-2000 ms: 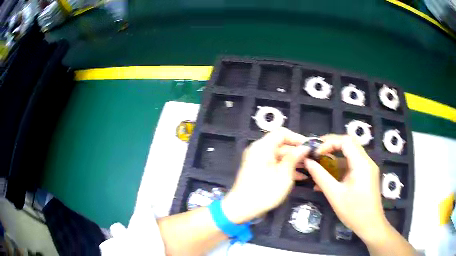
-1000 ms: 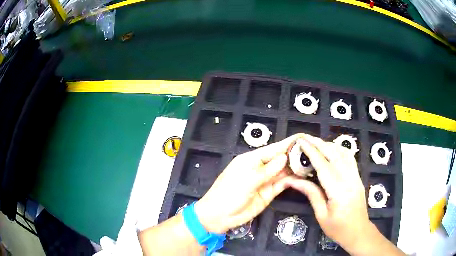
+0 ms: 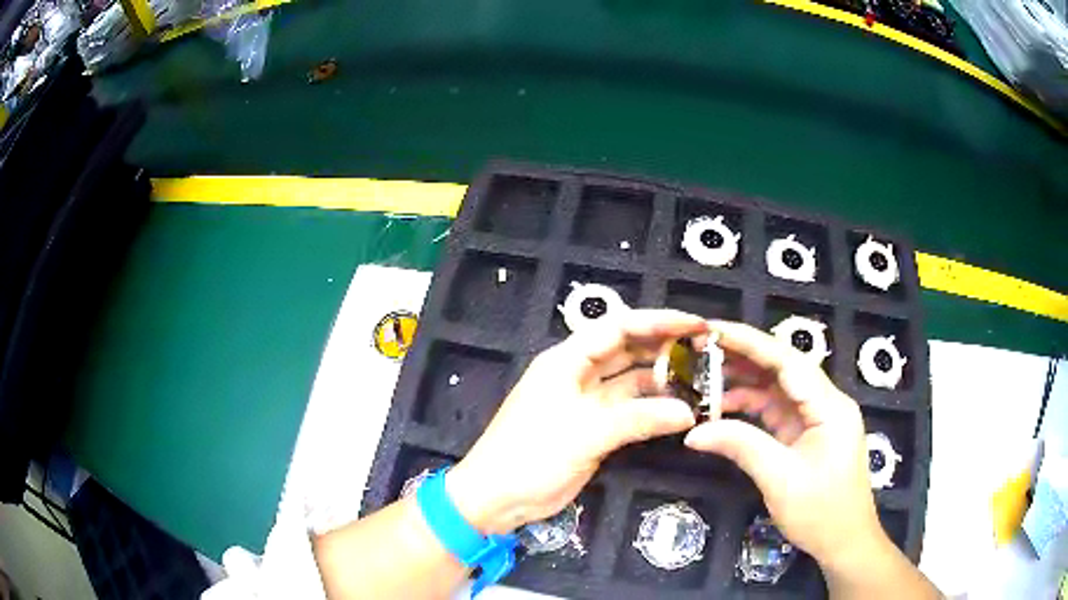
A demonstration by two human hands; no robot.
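A round module (image 3: pixel 712 377) stands on edge between my two hands, above the black foam tray (image 3: pixel 491 456). An amber part (image 3: pixel 679 366) shows on its left side, and a pale rim faces right. My left hand (image 3: pixel 582 410) grips it from the left, my right hand (image 3: pixel 787 431) from the right. Whether the amber part and the module touch is hard to tell. White-ringed modules (image 3: pixel 710 240) lie in several pockets of the upper and right part of the tray. Silvery modules (image 3: pixel 671 536) lie in the near row.
A yellow-and-black round piece (image 3: pixel 396 335) lies on a white sheet (image 3: pixel 334 404) left of the tray. A yellow item (image 3: pixel 1012 506) is at the right. Dark stacked material (image 3: pixel 59 258) stands far left. Bagged parts (image 3: pixel 240 41) are at the back left.
The module has turned from showing its white face to standing edge-on, with amber now visible. My fingers have opened out around it. The view has shifted slightly.
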